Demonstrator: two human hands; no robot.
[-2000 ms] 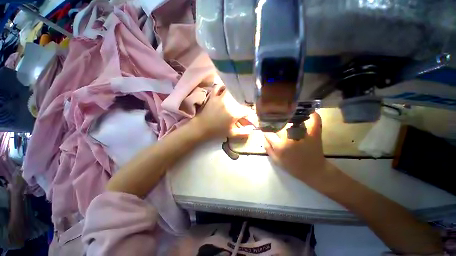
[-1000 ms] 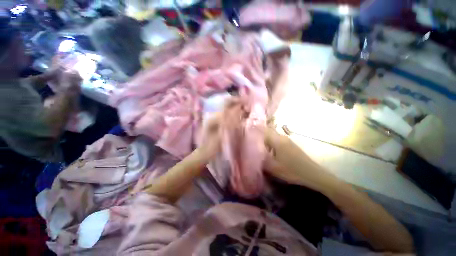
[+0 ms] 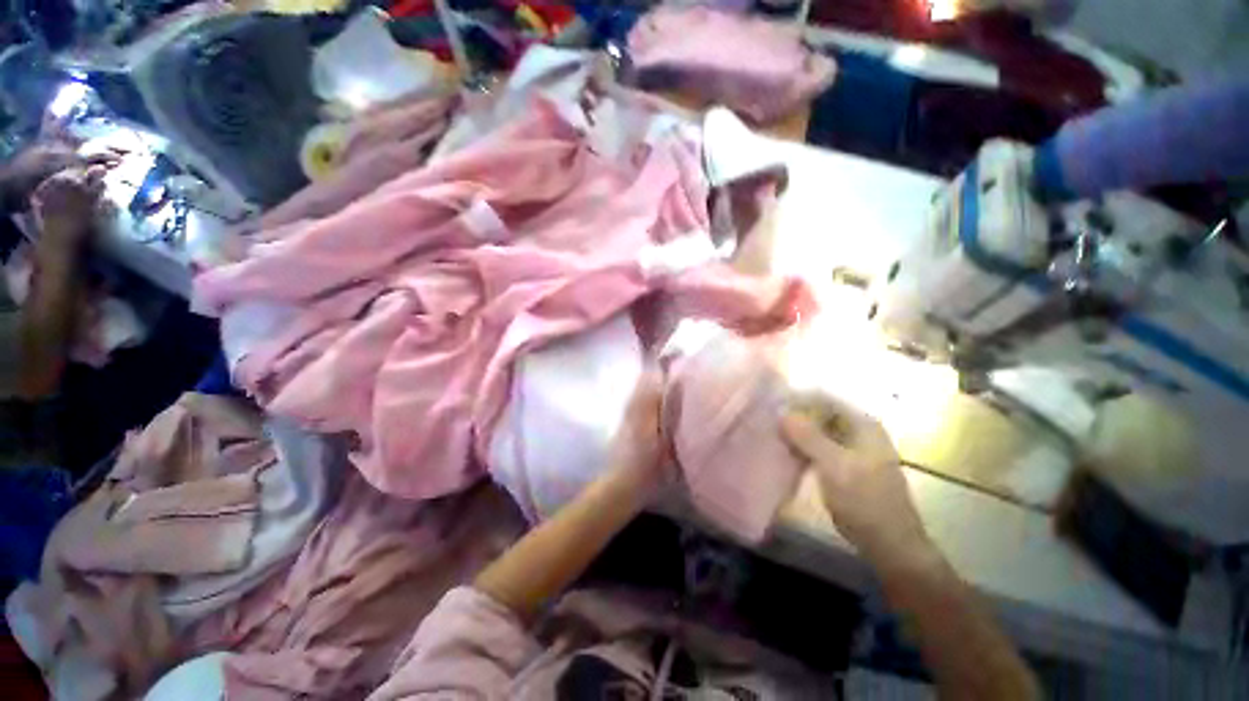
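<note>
A pink garment piece [image 3: 733, 445] hangs between my hands at the table's front edge. My left hand [image 3: 641, 418] grips its left side, with the fingers partly hidden by cloth. My right hand [image 3: 838, 459] pinches its right edge, thumb and fingers together. A white fabric part [image 3: 569, 411] lies just left of my left hand, among the pink cloth. A large heap of pink garments [image 3: 438, 301] covers the table's left part. The sewing machine head [image 3: 1007, 219] stands to the right of the held piece, with bright lamp glare at its needle area.
More pink pieces with white parts [image 3: 178, 500] lie at lower left. A dark flat rectangle [image 3: 1123, 541] lies at the right table edge. A folded pink bundle [image 3: 733, 62] sits at the back. Another person's arm [image 3: 55, 288] shows at the far left. A purple thread cone [image 3: 1164, 137] is at upper right.
The view has shifted from close at the needle to a wider one. The bunched pink cloth between my hands is now spread flatter, and my right hand has moved right, apart from my left.
</note>
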